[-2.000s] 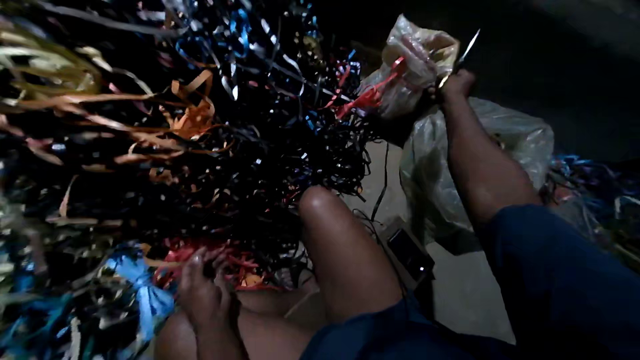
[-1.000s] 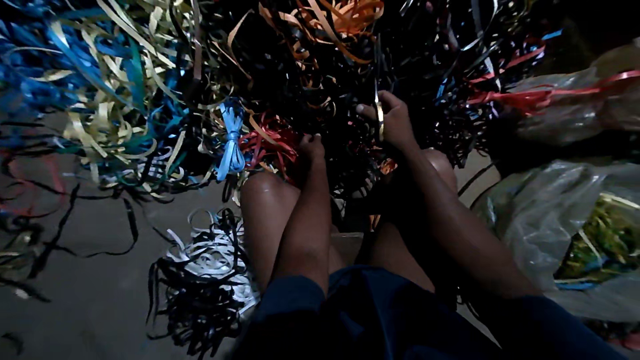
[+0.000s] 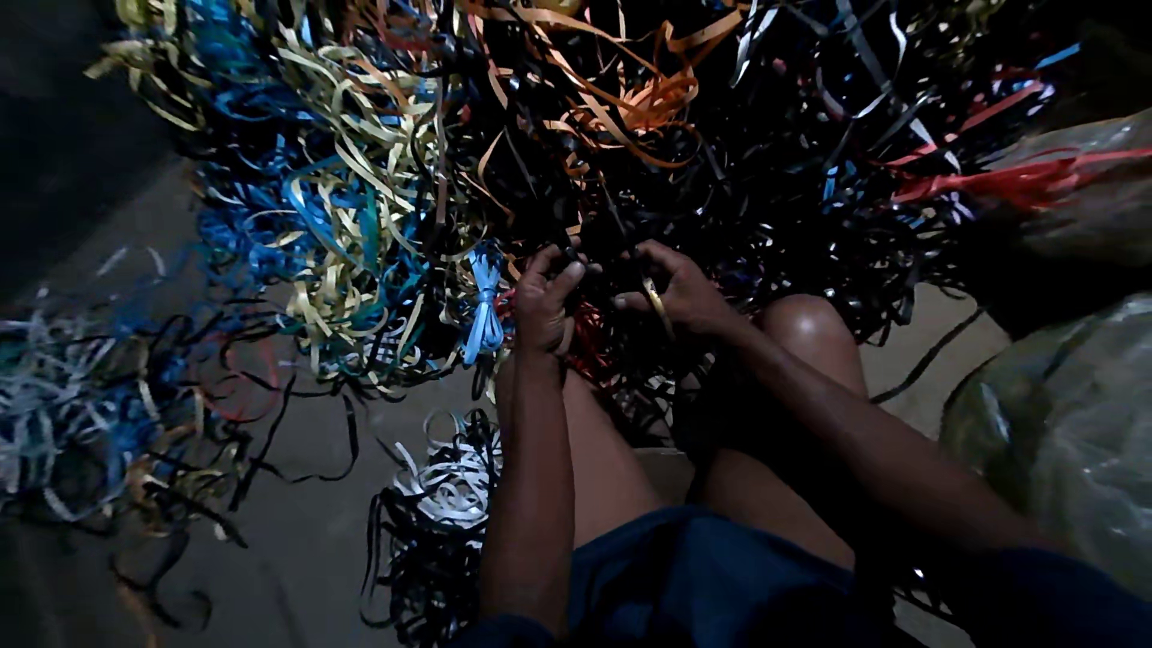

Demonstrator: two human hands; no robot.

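Note:
My left hand (image 3: pixel 547 301) pinches a dark plastic strap (image 3: pixel 571 256) between thumb and fingers, in front of a large heap of tangled plastic straps. Just to its right, my right hand (image 3: pixel 679 292) has a slim tool with a gold-coloured handle (image 3: pixel 658 308), probably scissors, hooked on its fingers; the dark blades point up into the black straps and barely show. A tied bundle of light blue strap (image 3: pixel 485 309) lies left of my left hand. Red straps (image 3: pixel 589 342) lie below and between the hands, and orange straps (image 3: pixel 657 103) lie above them.
Yellow and blue straps (image 3: pixel 337 162) spread at upper left. White and black straps (image 3: pixel 450 490) lie on the floor beside my left leg, with more loose straps (image 3: pixel 72 414) farther left. At right are a translucent plastic bag (image 3: pixel 1071 423) and another bag with red strap (image 3: pixel 1035 180) across it.
My right hand has come from the bags at right, where it was two seconds ago, to beside my left hand, still with the tool. The view has swung left.

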